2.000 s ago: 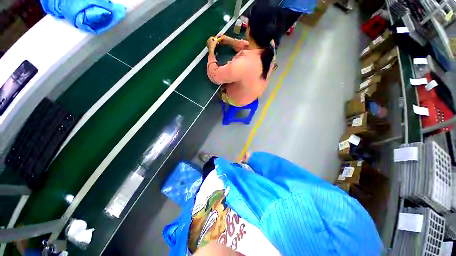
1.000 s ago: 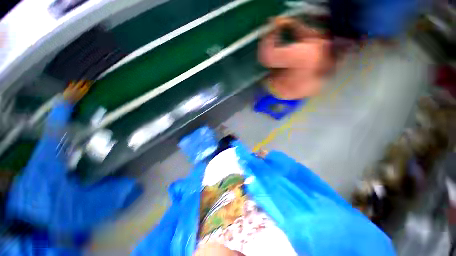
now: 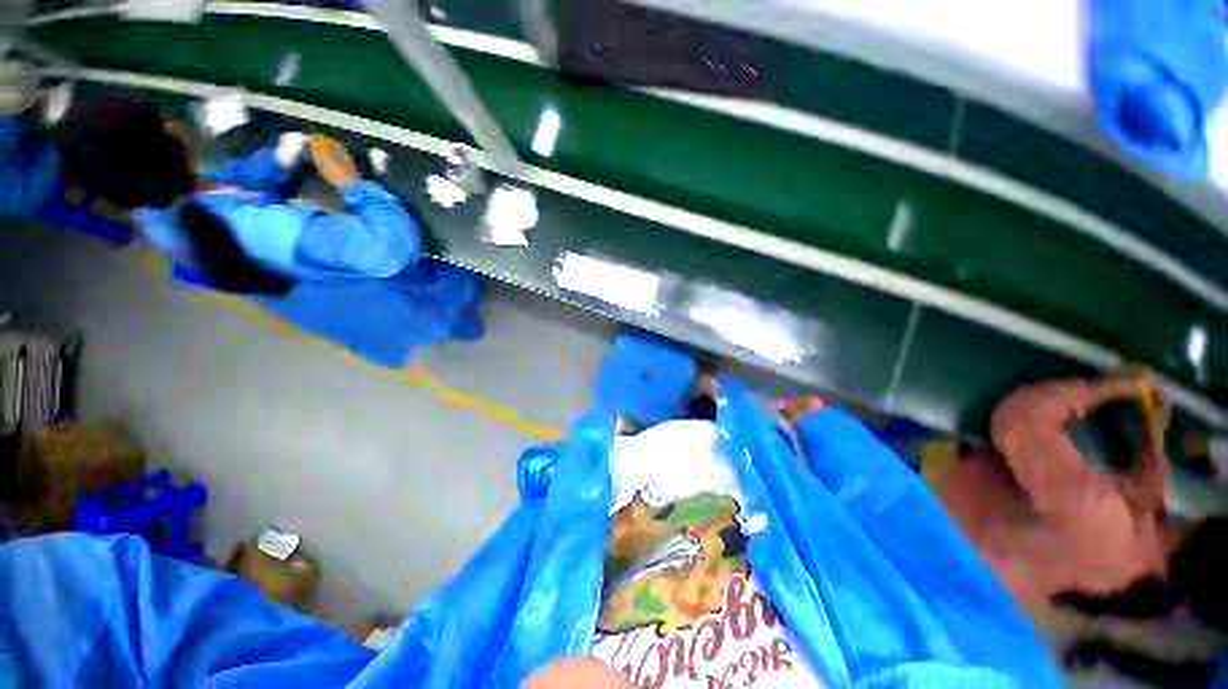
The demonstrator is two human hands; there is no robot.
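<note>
No held thing is seen. My left sleeve runs out at the lower left edge and my left hand is out of the picture. A small blurred bit of skin, seemingly my right hand (image 3: 800,404), shows at the end of my right sleeve; its fingers cannot be made out. Beyond my smock, a white glossy flat piece (image 3: 607,281) and a clear plastic film (image 3: 749,324) with strong glare lie along the near edge of the dark green worktop (image 3: 842,330). A crumpled white wipe pile (image 3: 510,214) lies to their left.
A blue stool (image 3: 645,377) stands at the bench before me. A person in blue (image 3: 323,236) sits at the left, a person in orange-pink (image 3: 1064,471) at the right. A green belt (image 3: 673,162) and black tray (image 3: 660,51) lie beyond. Cartons (image 3: 276,565) stand lower left.
The view has swung left. The bench pieces now lie more centrally, the orange-pink person is at the lower right, and the person in blue shows more fully. My left sleeve now reaches out to the left.
</note>
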